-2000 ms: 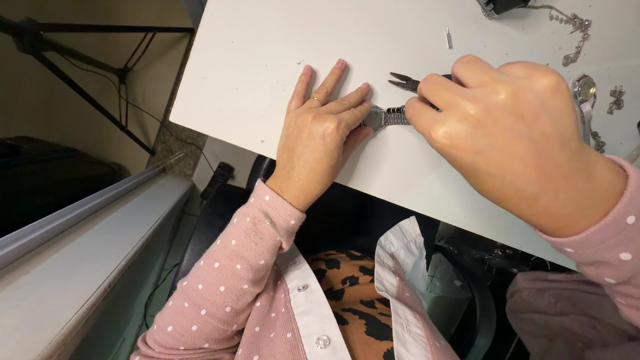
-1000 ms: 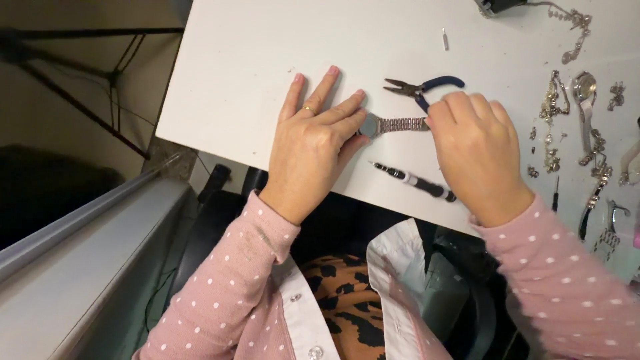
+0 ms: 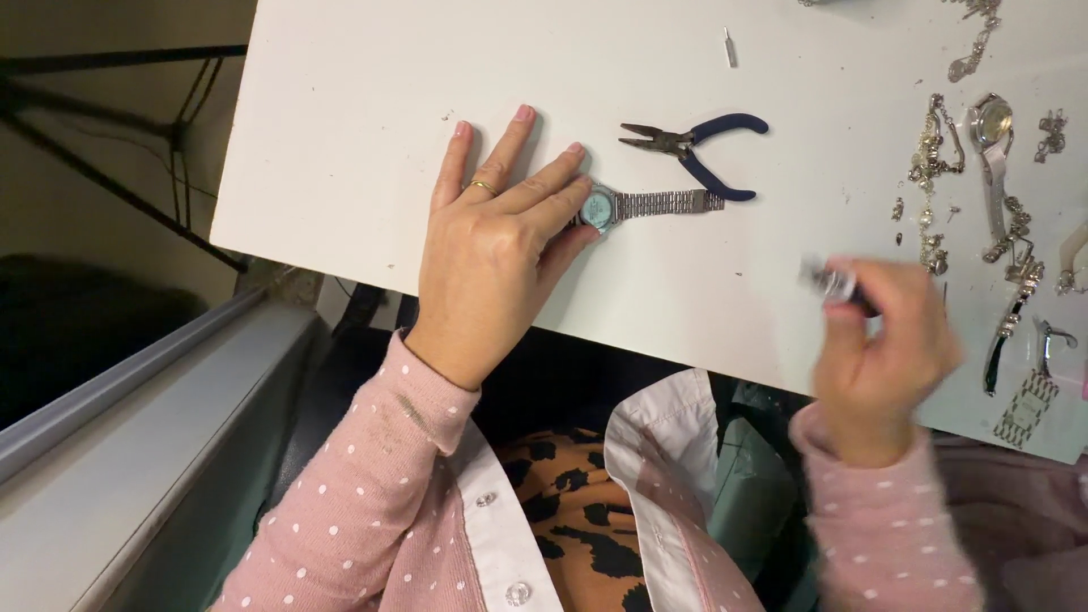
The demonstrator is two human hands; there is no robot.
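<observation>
A wristwatch with a pale blue dial (image 3: 597, 208) lies on the white table, its metal link bracelet (image 3: 663, 204) stretched out to the right. Fingertips and thumb of my left hand (image 3: 501, 225) pin the watch at its left edge, with the other fingers spread on the table. Pliers with dark blue handles (image 3: 680, 143) lie spread just above the bracelet, one handle reaching its end. To the lower right, my right hand (image 3: 888, 340) is raised and grips a small dark and silver screwdriver (image 3: 837, 285), which is blurred, its tip pointing left.
A small metal tool bit (image 3: 729, 48) lies near the top. On the right are another wristwatch (image 3: 992, 123), bead and charm bracelets (image 3: 926, 170) and a patterned tag (image 3: 1027, 410). The table's front edge (image 3: 637, 342) runs close below my left hand.
My right hand has left the bracelet's end, moved right and picked up the screwdriver that lay by the table's front edge. Earlier it held the pliers, which now lie on the table.
</observation>
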